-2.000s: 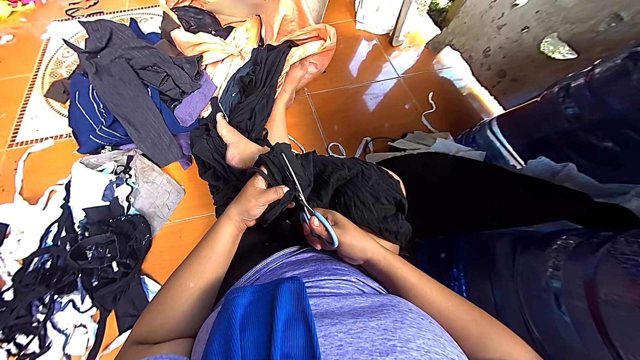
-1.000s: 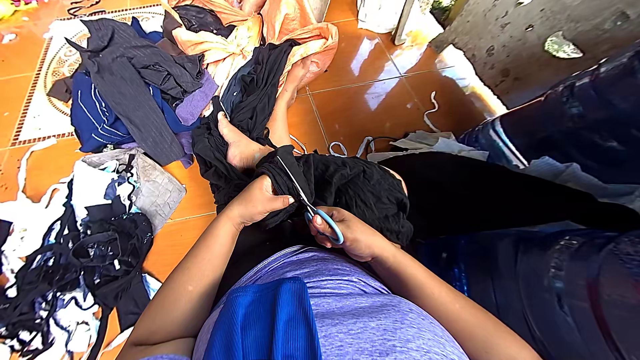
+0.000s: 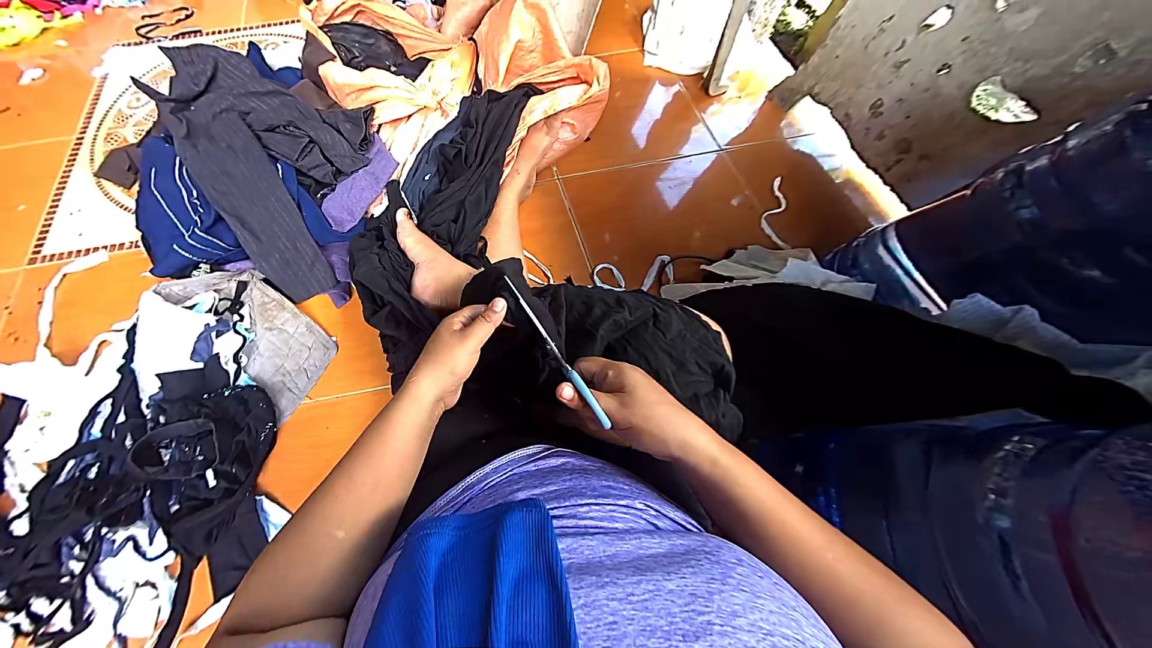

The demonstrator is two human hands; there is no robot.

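Note:
Black fabric (image 3: 621, 333) lies bunched over my lap and lower leg. My left hand (image 3: 459, 346) pinches its edge between thumb and fingers, just left of the scissor blades. In my right hand (image 3: 625, 405) is a pair of scissors (image 3: 587, 396) with light blue handles, the blades pointing up and left across the cloth. Whether the blades are apart cannot be told from this angle. My bare foot (image 3: 436, 270) shows beyond the left hand, with more black cloth around it.
Dark pinstriped cloth (image 3: 256, 171) and blue cloth (image 3: 184, 216) are piled at upper left. Black and white scraps (image 3: 171, 450) cover the left floor. Orange fabric (image 3: 540, 72) lies ahead. Dark blue containers (image 3: 1017, 225) and a rough wall (image 3: 954, 99) stand at right.
The scissors have turned in my right hand, so the handle loops now appear edge-on. The left hand has shifted its hold on the black fabric, its thumb now nearer the blades.

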